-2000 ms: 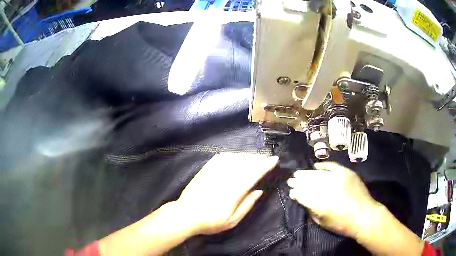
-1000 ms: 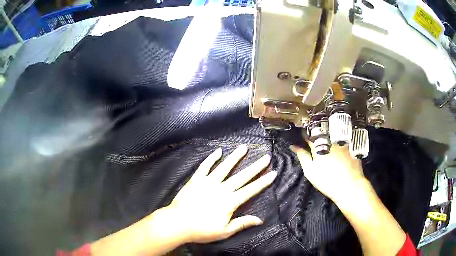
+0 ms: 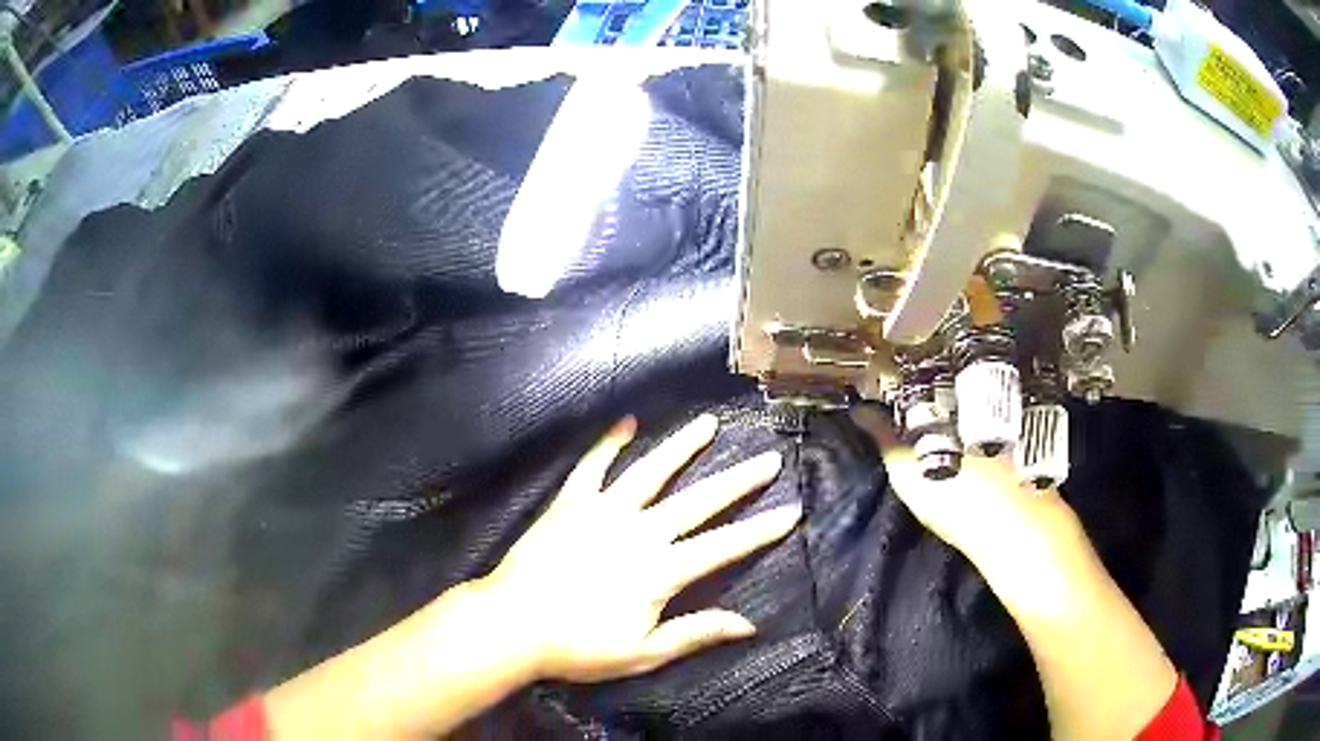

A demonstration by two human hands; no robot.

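Observation:
A dark ribbed garment (image 3: 478, 311) covers most of the table and runs under the cream-white sewing machine head (image 3: 832, 188). My left hand (image 3: 608, 557) lies flat on the garment, fingers spread, left of the presser foot (image 3: 786, 416). My right hand (image 3: 977, 500) reaches under the head from the right. Its fingertips are hidden behind the tension knobs (image 3: 989, 405) and the head, so its grip does not show. A stitched seam runs toward the foot above my left fingertips. Another stitched ridge lies below my left hand.
A long white lamp (image 3: 572, 188) hangs over the garment left of the head. A tray at the right edge holds a small yellow tool (image 3: 1264, 638). A box with a yellow label (image 3: 1238, 90) sits at the top right. Blue crates (image 3: 217, 73) stand beyond the table.
My left hand has opened from a closer-fingered pose and lies flat. My right hand has moved up and inward under the head. The seam left of my fingers has shifted and folded.

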